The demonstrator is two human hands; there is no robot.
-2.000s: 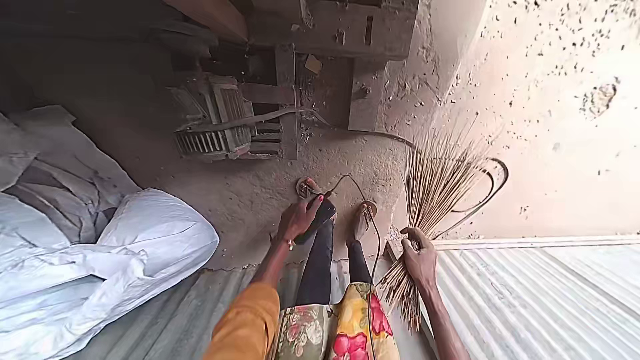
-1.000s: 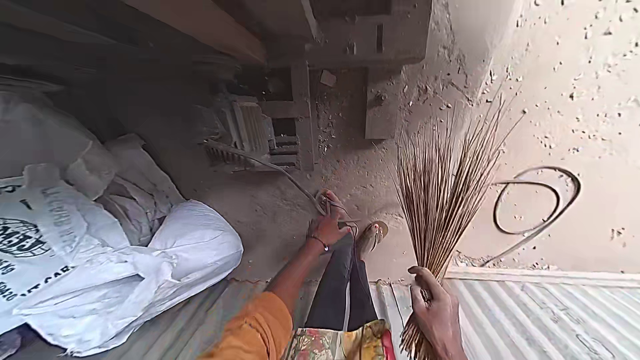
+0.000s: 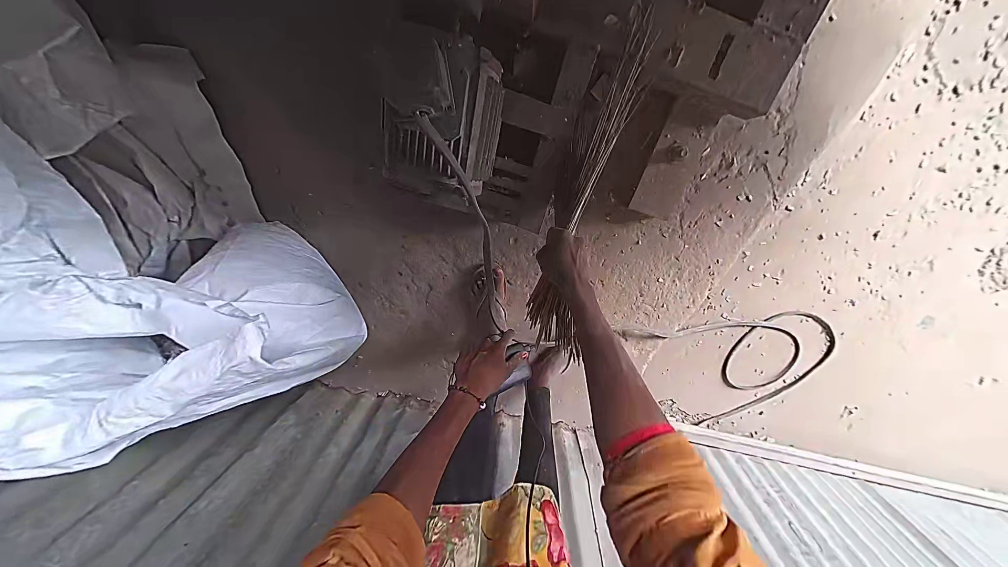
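My right hand (image 3: 563, 256) is closed round the lower part of a stick broom (image 3: 598, 150); its long thin ends point away from me, toward the machine, and its short butt ends show below the fist. My left hand (image 3: 484, 366) is low, over my feet, with its fingers on a grey cable (image 3: 487, 236) that runs up to a finned electric motor (image 3: 445, 150). A dark object shows beside the left fingertips; whether the hand grips the cable or that object is not plain.
White woven sacks (image 3: 260, 315) lie at the left. A dusty machine frame (image 3: 709, 63) stands ahead. Looped cable (image 3: 795, 339) rests on the gritty floor (image 3: 890, 260) at the right. Corrugated metal sheet (image 3: 236, 472) spans the near side. A thin wire hangs over my lap.
My right hand has carried the broom from the right side forward and inward, in front of the machine frame. My left hand remains low by my feet and the cable.
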